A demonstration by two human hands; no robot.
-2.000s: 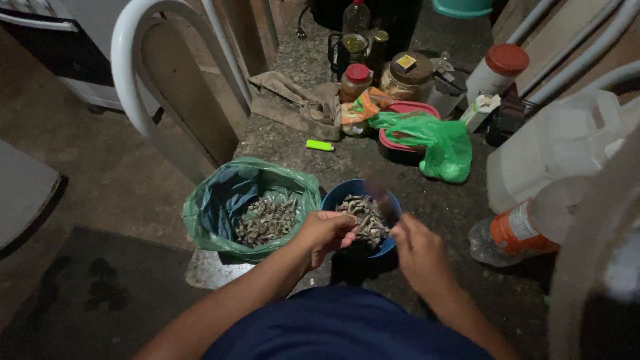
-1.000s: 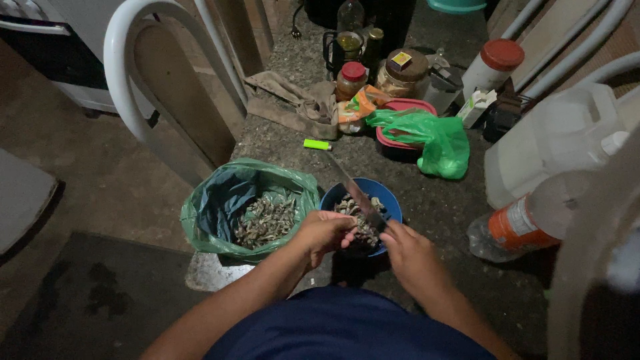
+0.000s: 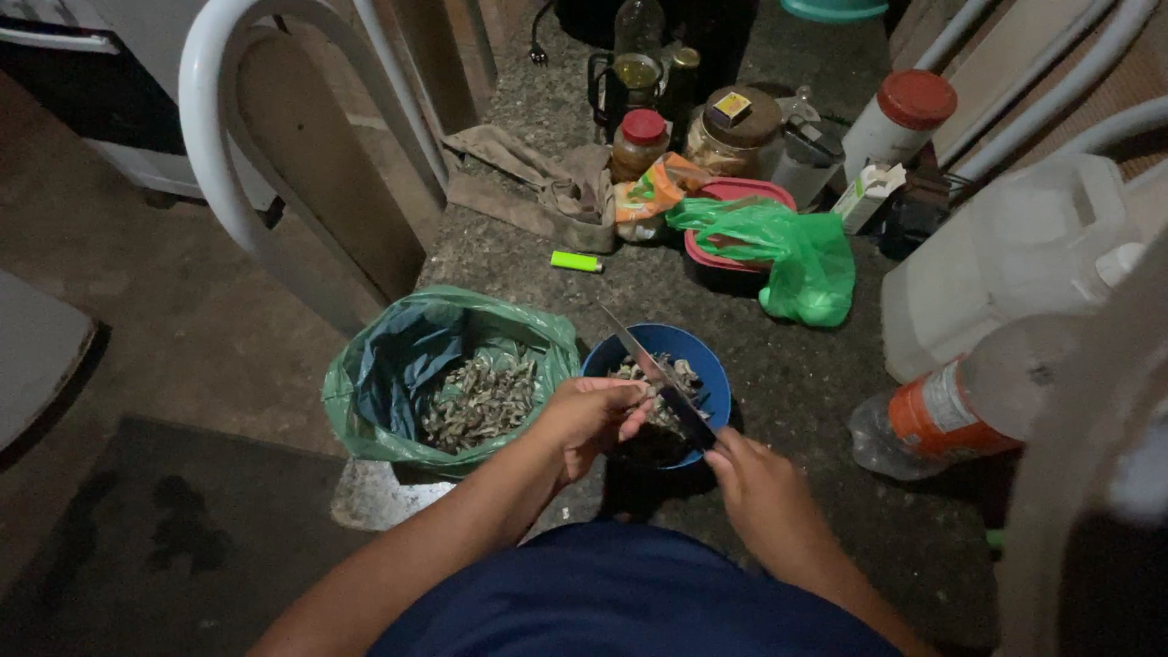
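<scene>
My right hand (image 3: 753, 470) is closed on the black handle of a kitchen knife (image 3: 646, 363), its blade slanting up and left over a blue bowl (image 3: 716, 365). Between the fingertips of my left hand (image 3: 593, 415) is a small pale piece, close to the blade; what it is cannot be told. Small greyish pieces (image 3: 684, 374) lie in the bowl, possibly small fish or shellfish. To the left, an open green plastic bag (image 3: 365, 420) holds many similar grey pieces (image 3: 484, 401).
A green lighter (image 3: 576, 262), a cloth (image 3: 538, 196), jars (image 3: 641, 137) and a green bag on a red-rimmed container (image 3: 808, 265) stand beyond the bowl. At right are a plastic jug (image 3: 985, 265) and a bottle with an orange label (image 3: 949, 411). A chair (image 3: 214, 119) borders the left.
The knife, blurred two seconds ago, shows sharply now. Its blade has shifted a little over the bowl since one second ago. My left hand stays beside the bowl's left rim.
</scene>
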